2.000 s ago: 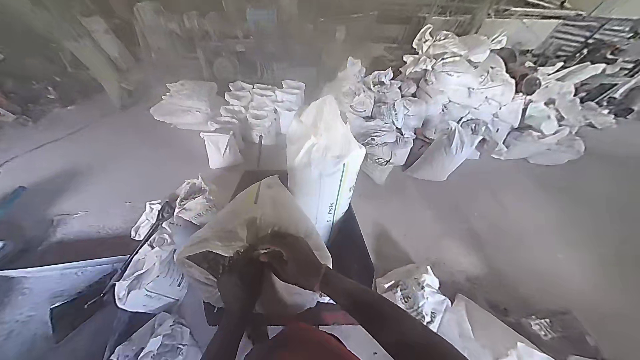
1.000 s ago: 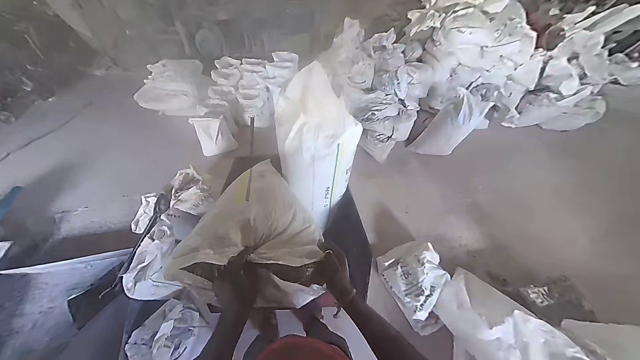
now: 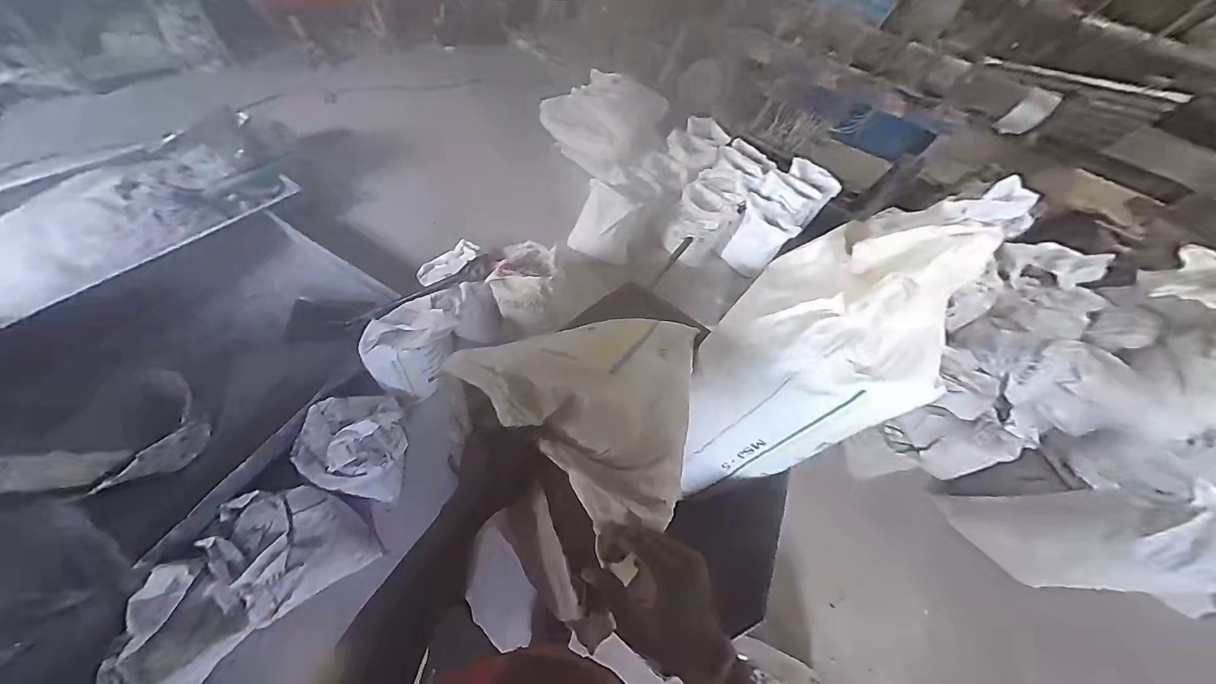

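Note:
Both my hands grip the mouth of a cream-coloured woven sack [image 3: 608, 380] in front of me, its folds bunched between them. My left hand [image 3: 503, 456] holds the sack's near left edge. Lower and to the right, my right hand [image 3: 655, 579] is closed on the other edge, and the cloth gathers at its fingers. The sack's inside and whatever it holds are hidden. Right beside it stands a tall, full white sack [image 3: 817, 351] bearing printed writing. A dark flat platform [image 3: 731, 551] shows beneath and beside the sacks.
Several tied white sacks [image 3: 408, 347] stand to the left, with crumpled ones [image 3: 285, 541] nearer. Farther off is a group of upright white bags [image 3: 750, 199]. A large heap of white sacks [image 3: 1092, 380] lies to the right. A pale powder-covered sheet [image 3: 123, 218] is at the left.
The view has swung well to the left. My hands, side by side across the sack's mouth a second ago, now sit with the right one lower and nearer me, the mouth's edge drawn askew.

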